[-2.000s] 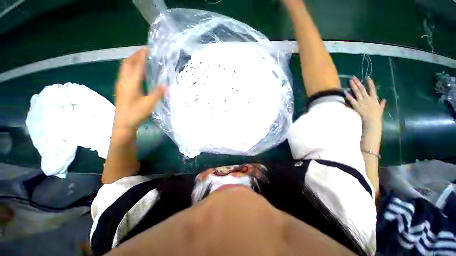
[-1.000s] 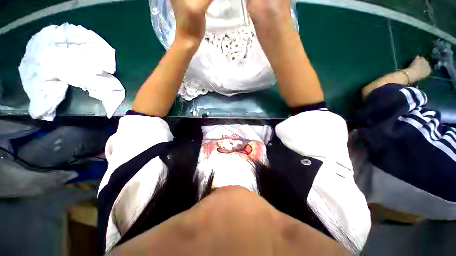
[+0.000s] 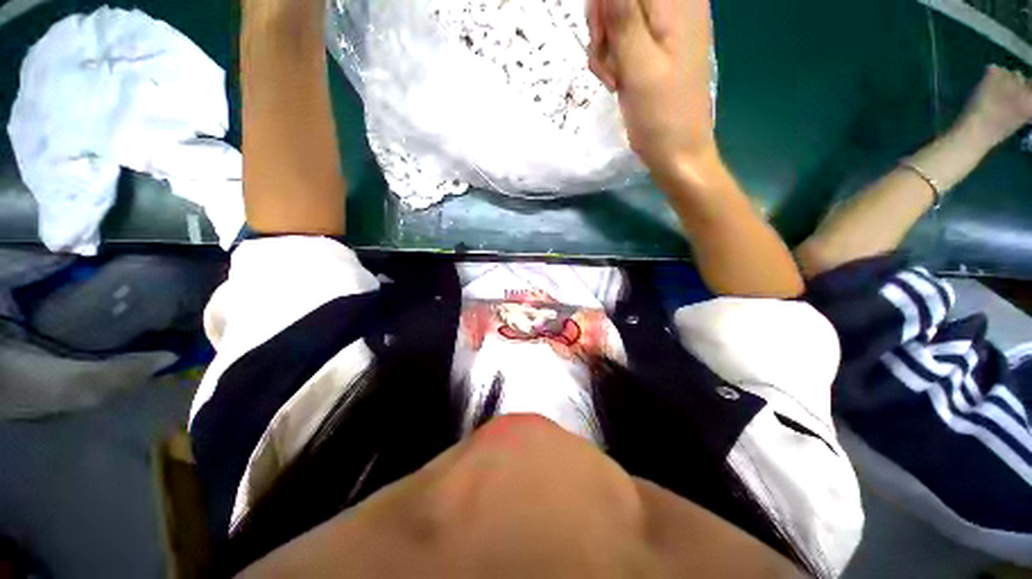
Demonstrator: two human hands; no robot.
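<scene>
A clear plastic bag (image 3: 498, 136) full of small white parts (image 3: 526, 51) with dark specks between them lies on the green worktop (image 3: 509, 232). It is cut off by the top edge of the picture. My right hand (image 3: 651, 62) is over the right side of the bag, its fingers near the parts and slightly blurred; whether it holds anything cannot be told. My left forearm rises at the left of the bag, and my left hand is out of the picture beyond the top edge.
A white cloth (image 3: 119, 113) lies on the worktop at the left. Another person's hand (image 3: 1002, 102) and dark striped sleeve (image 3: 928, 339) are at the right. The worktop's front edge runs across in front of my body. A cardboard piece (image 3: 181, 498) is below at the left.
My hands were together above the bag a second ago. Now they are apart, the left gone beyond the top edge, the right lower over the bag. The white piece between them no longer shows.
</scene>
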